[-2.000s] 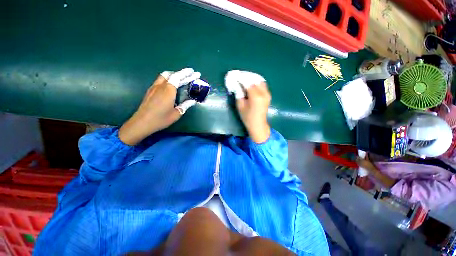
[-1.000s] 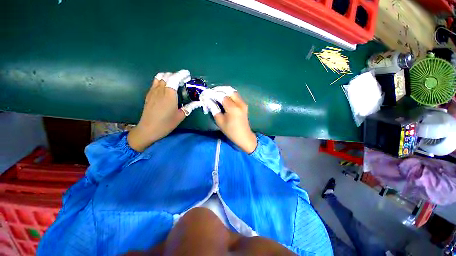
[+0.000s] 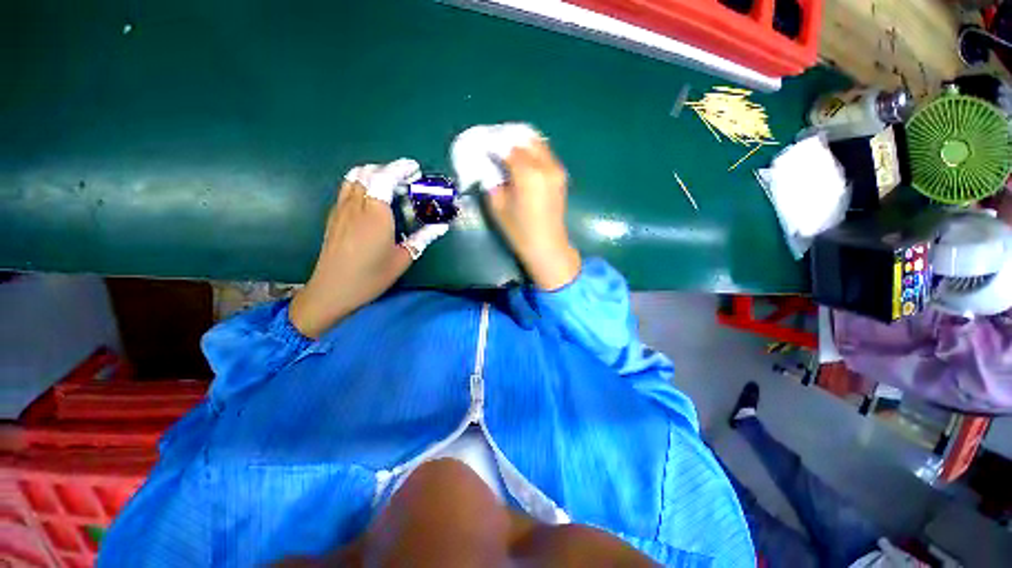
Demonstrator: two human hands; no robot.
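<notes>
My left hand, with white finger cots on its fingertips, holds a smartwatch body by its edges between thumb and fingers. The watch's dark, glossy face is turned up and shows a bright reflection. My right hand holds a crumpled white cleaning cloth just to the right of and above the watch, apart from it. The right hand and cloth are slightly blurred.
On the green bench mat, a red tray lies at the top on a white board. At right are wooden sticks, a clear bag, a bottle, a black box and fans. A person's pink sleeve shows beyond.
Since one second ago my right hand has moved off the watch, up and to the right with the cloth. My left hand still holds the watch in nearly the same place.
</notes>
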